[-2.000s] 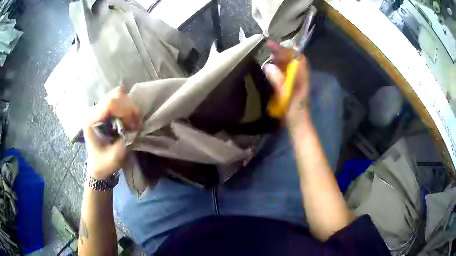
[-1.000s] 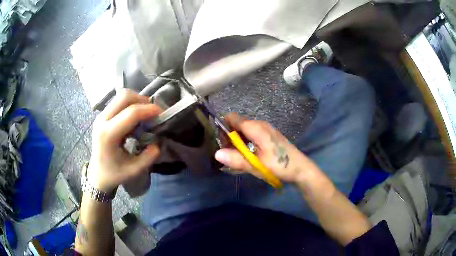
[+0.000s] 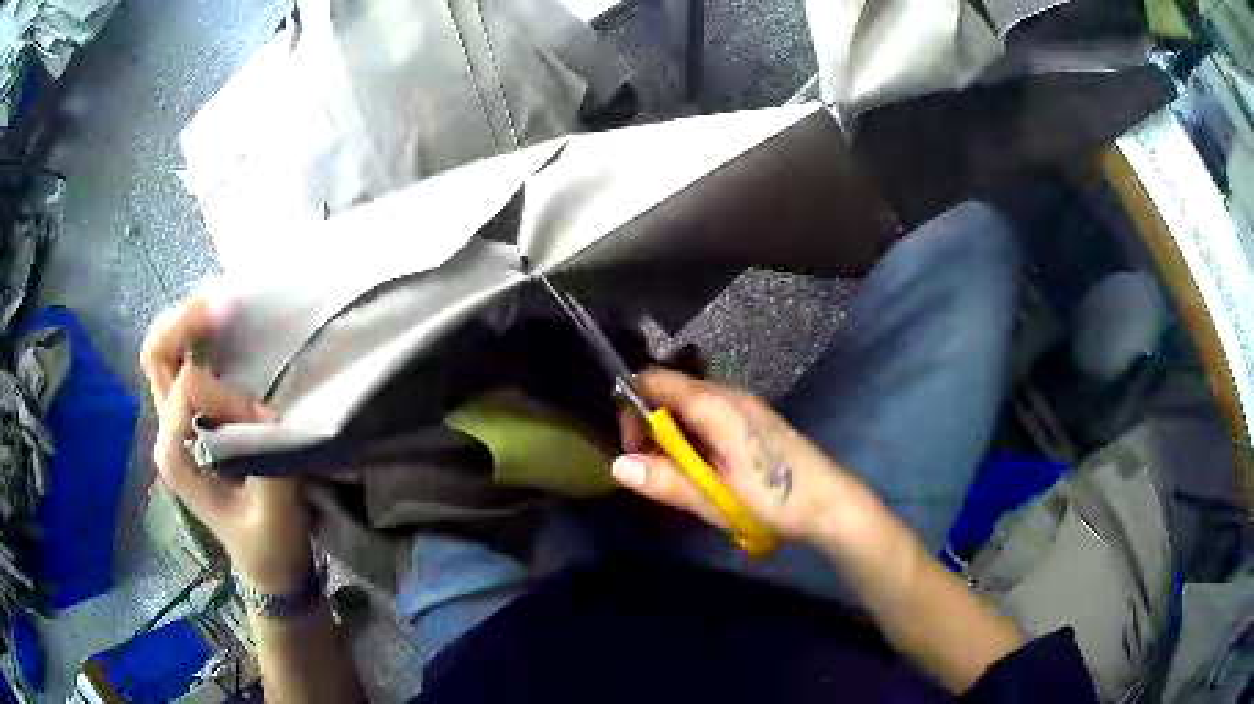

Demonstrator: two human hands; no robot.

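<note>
My left hand [image 3: 227,426] grips the near left edge of a grey-beige cloth piece [image 3: 399,282], stretched from it toward the upper right. My right hand [image 3: 750,461] holds scissors [image 3: 701,475] with yellow-orange handles. The blade tips touch or nearly touch the cloth at a seam join, mid-frame; whether cloth lies between the blades cannot be told. The cloth's darker underside hangs below, with a yellow-green piece [image 3: 539,443] against it. Further cloth [image 3: 901,55] joins at a narrow point at the upper right.
More taupe cloth [image 3: 413,83] lies on a white surface at the upper left. A sewing table with a tan edge [image 3: 1169,261] curves along the right. Fabric piles [image 3: 1086,530] and blue sheets [image 3: 90,454] are low at both sides. My jeaned knee [image 3: 935,316] is right of centre.
My left hand has moved left and down, spreading the cloth that was bunched between my hands. The yellow-green piece now shows. The scissors remain in my right hand, near the same spot as one second ago.
</note>
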